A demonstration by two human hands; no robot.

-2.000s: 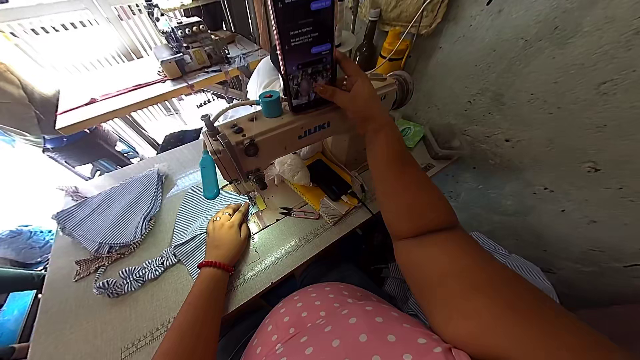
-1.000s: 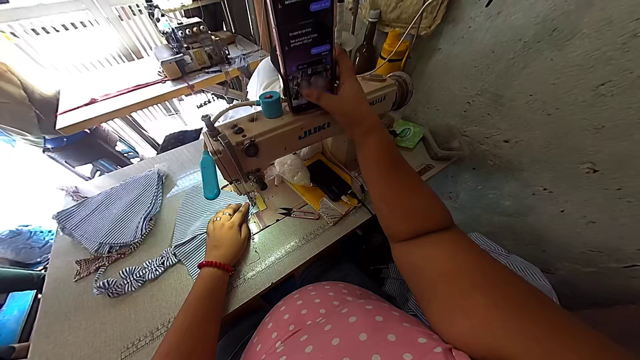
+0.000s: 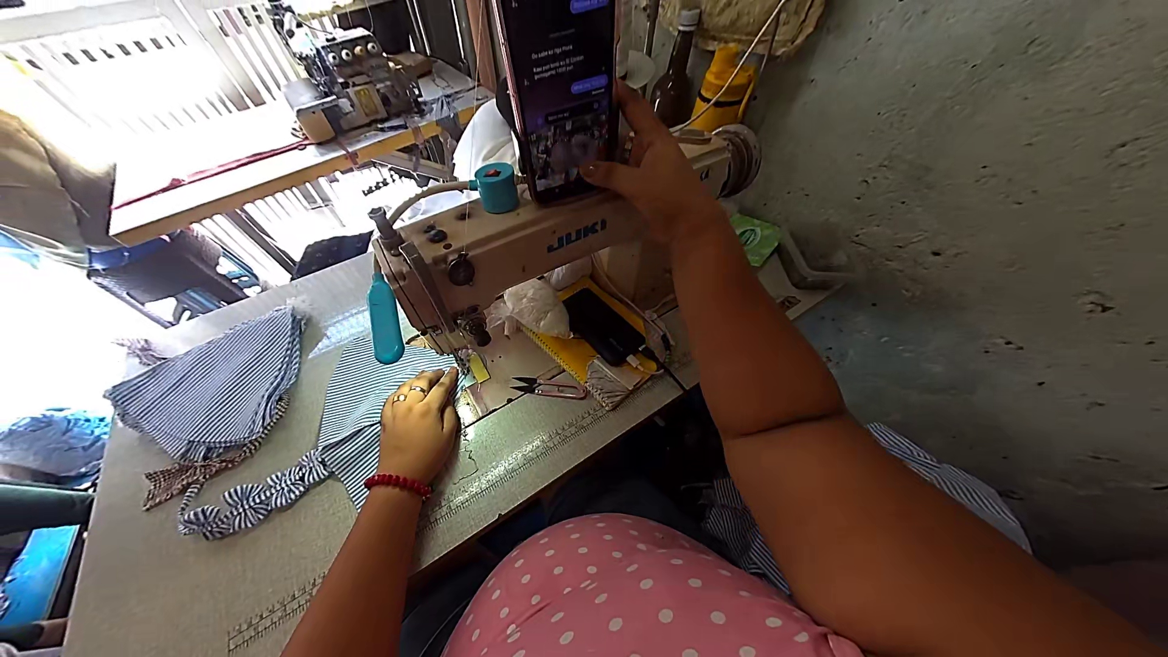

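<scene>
My left hand (image 3: 418, 427), with rings and a red bead bracelet, lies flat on blue-and-white striped fabric (image 3: 360, 388) beside the needle area of a Juki sewing machine (image 3: 511, 251). My right hand (image 3: 662, 173) is at the lower right edge of an upright smartphone (image 3: 561, 91) with a lit screen; the thumb is over the screen. The phone's bottom edge meets the top of the machine arm, and whether my fingers grip its back is hidden. A stack of striped fabric pieces (image 3: 214, 383) lies at the left, above a gathered striped strip (image 3: 260, 497).
Thread snips (image 3: 547, 389) lie right of the needle, near a yellow notebook (image 3: 566, 360) and a black device with a cable (image 3: 607, 328). A teal cylinder (image 3: 496, 188) sits on the machine. Another sewing machine (image 3: 351, 82) stands on the table behind. A concrete wall (image 3: 985, 228) rises at the right.
My right thumb has shifted over the lower part of the phone screen. My left hand has stayed on the striped fabric.
</scene>
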